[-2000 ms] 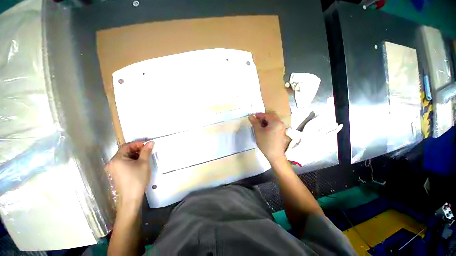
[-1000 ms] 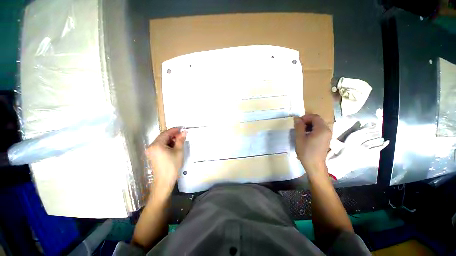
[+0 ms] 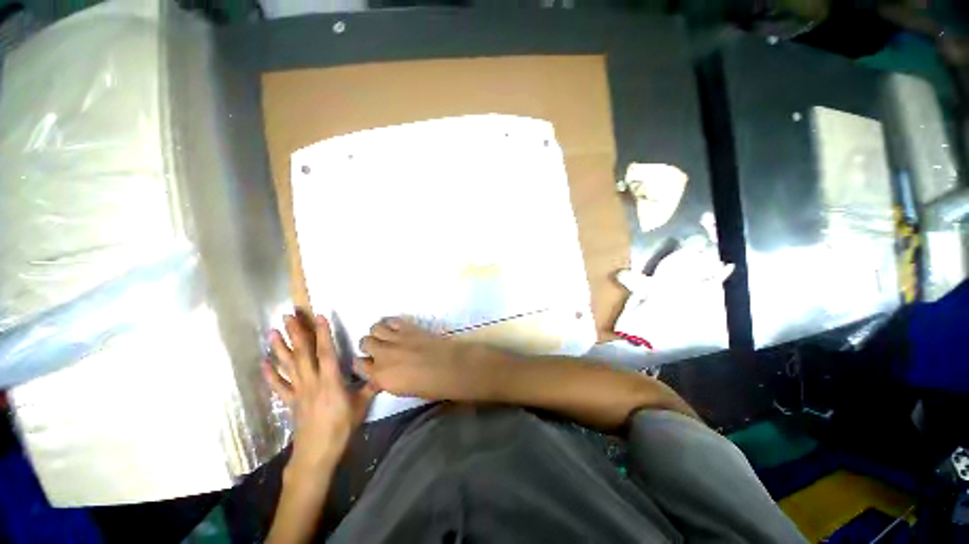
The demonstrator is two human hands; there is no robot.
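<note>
The white template board lies on brown cardboard. A thin dark line of a pale strip shows near its front edge. My left hand is at the board's front left corner, fingers spread, holding nothing visible. My right hand reaches across to the left and lies low on the front left part of the board, fingers bent. What is under its fingers is hidden. Glare washes out most of the board, so strip edges are hard to tell.
A tall plastic-wrapped sheet stack stands on the left. Crumpled white gloves lie right of the cardboard, with a small red piece at their front. A dark bar or gap crosses the bench further right. Another pale sheet lies beyond it.
My right hand has moved from the board's right side across to its front left. My left hand has moved to the corner and its fingers have spread. The view has shifted.
</note>
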